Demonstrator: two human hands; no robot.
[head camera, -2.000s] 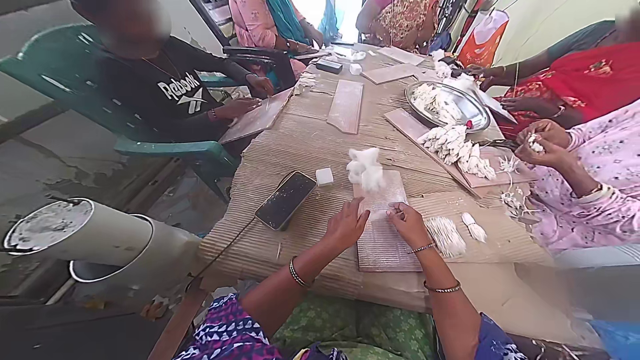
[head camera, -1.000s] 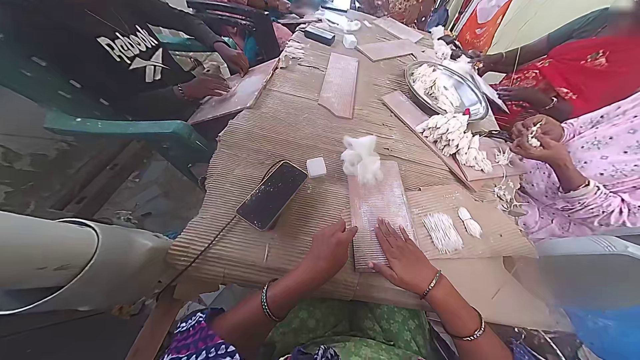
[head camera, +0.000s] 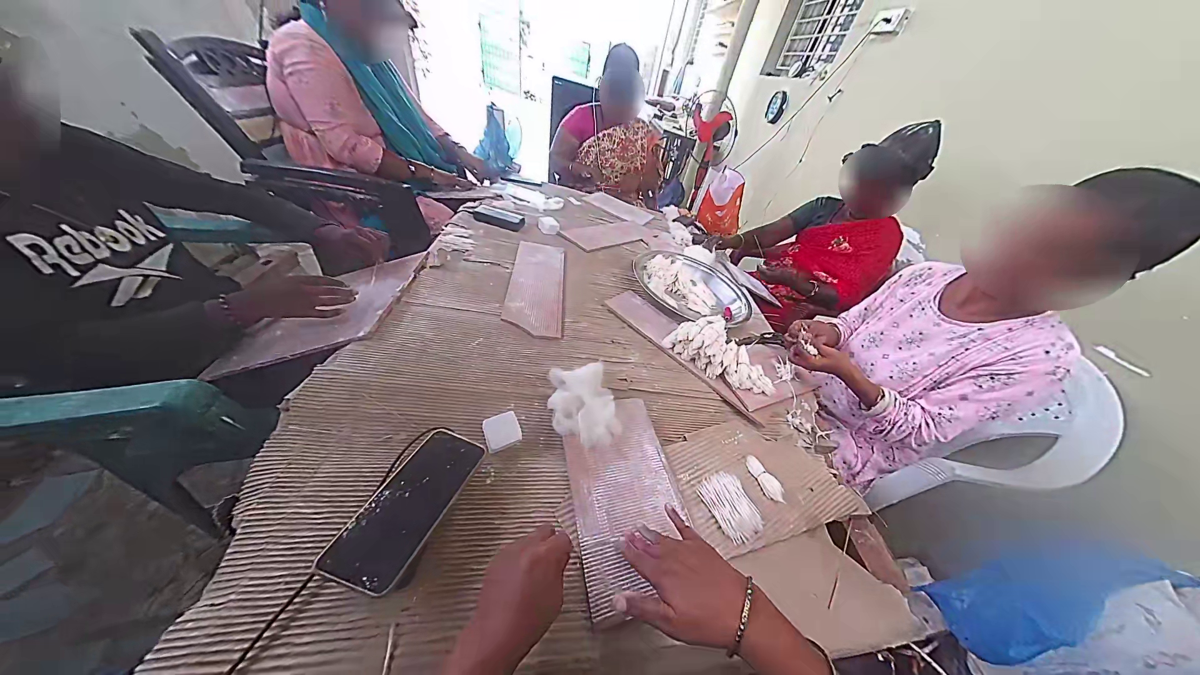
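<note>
My right hand (head camera: 682, 583) lies palm down with fingers spread on a ridged, pinkish board (head camera: 623, 478); anything under the palm is hidden. Just left of the board's lower part, my left hand (head camera: 527, 572) has its fingers curled, and whether it holds anything cannot be seen. A tuft of white cotton (head camera: 583, 405) rests at the board's far end. Thin rolled cotton wicks (head camera: 730, 507) lie side by side on a cardboard piece to the right, with a small tied bundle of wicks (head camera: 765, 479) beside them.
A phone (head camera: 403, 511) with a cable and a white square block (head camera: 502, 431) lie to the left on corrugated cardboard (head camera: 450, 328). Farther right are a steel plate (head camera: 647, 272) of cotton and heaped wick bundles (head camera: 717, 352). Several people sit around the table, one holding cotton.
My left hand has moved off the board to its left side since two seconds ago. My right hand has flattened onto the board. The view has tilted up, showing more of the room.
</note>
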